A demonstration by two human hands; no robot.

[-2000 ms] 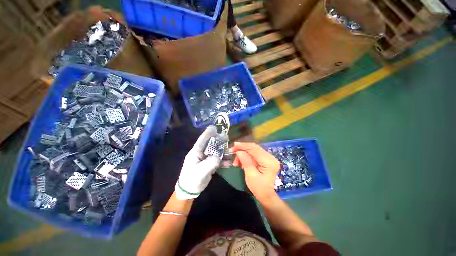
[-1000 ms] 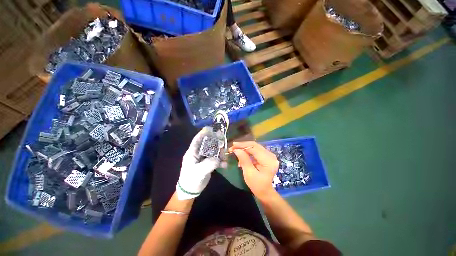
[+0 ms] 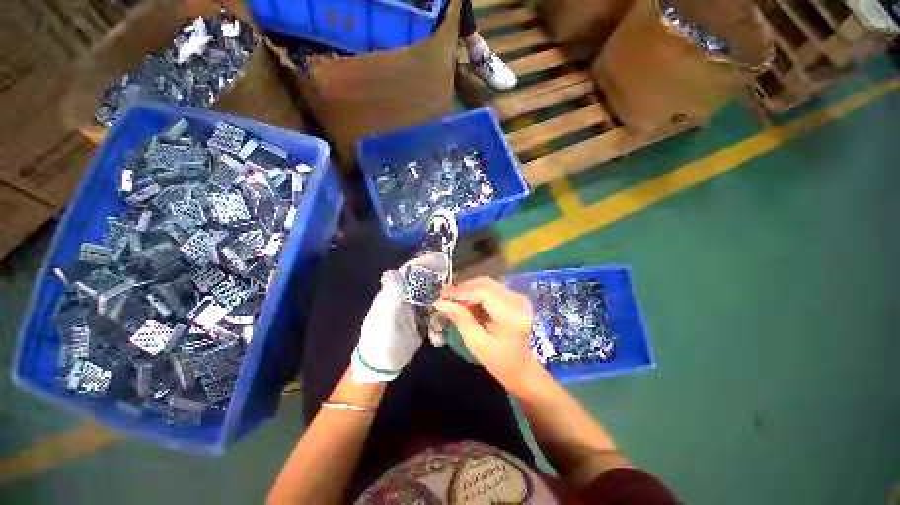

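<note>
My left hand (image 3: 391, 325), in a white glove with a green edge, holds a small grey part (image 3: 423, 284) with a grid of holes above my lap. My bare right hand (image 3: 490, 322) is at the part's right lower edge, thumb and finger pinched on something thin. The thin thing is too small and blurred to tell clearly; it looks like a small hand tool. The right fingertips touch or nearly touch the part.
A large blue tub (image 3: 321, 212) heaped with grey parts is at the left. Smaller blue tubs stand ahead (image 3: 508, 187) and at the right (image 3: 641, 321). Behind are cardboard boxes (image 3: 380, 99), a wooden pallet (image 3: 567, 153) and another person's shoe (image 3: 491, 71).
The grey part is turned in my left glove and shows its holed face at a different angle. My right hand has moved left, closer against the part. The view has shifted slightly.
</note>
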